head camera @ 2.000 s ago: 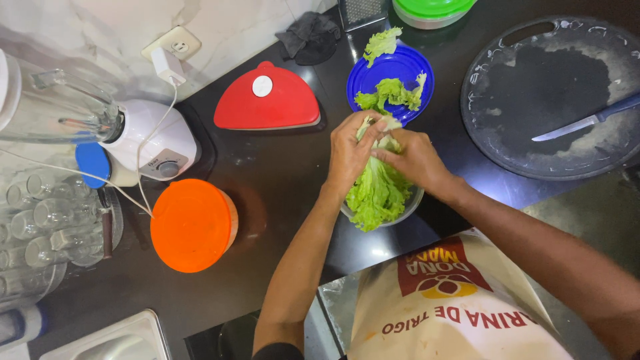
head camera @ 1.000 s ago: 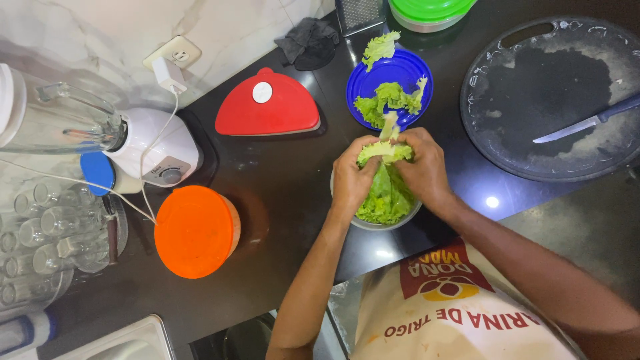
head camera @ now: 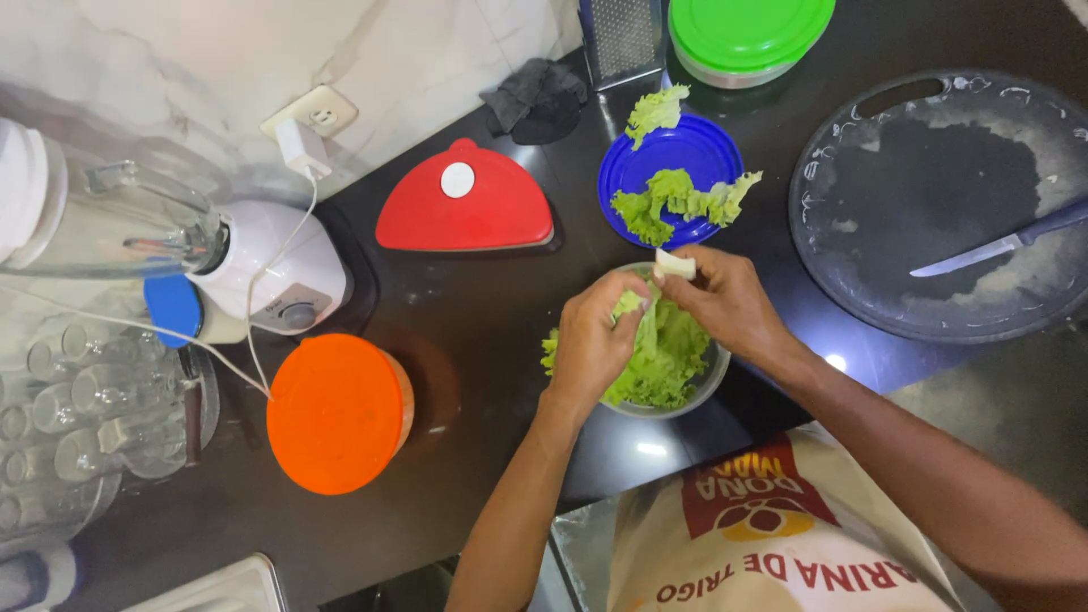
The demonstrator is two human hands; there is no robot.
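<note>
My left hand (head camera: pixel 597 333) pinches a piece of green lettuce leaf above the left side of a clear bowl (head camera: pixel 721 374). Between the thumb and fingers of my right hand (head camera: pixel 722 293) is a pale lettuce stem piece (head camera: pixel 676 265), held over the bowl's far edge. Green curly lettuce (head camera: pixel 665 361) fills the bowl, and some leaf shows to the left of my left wrist. Just beyond the hands, a blue plate (head camera: pixel 659 160) carries torn lettuce pieces (head camera: pixel 671 202), one lying over its far rim.
A round dark board (head camera: pixel 935 314) with a knife (head camera: pixel 977 255) lies on the right. A green-lidded container (head camera: pixel 748 38), box grater (head camera: pixel 625 38) and black cloth (head camera: pixel 535 98) stand behind. Leftward are a red-lidded container (head camera: pixel 463 208), orange-lidded tub (head camera: pixel 336 412), blender (head camera: pixel 272 263) and glasses (head camera: pixel 93 399).
My hands, close together over the bowl earlier, have moved a little apart. The pale stem piece now shows in my right hand, separate from the leaf in my left.
</note>
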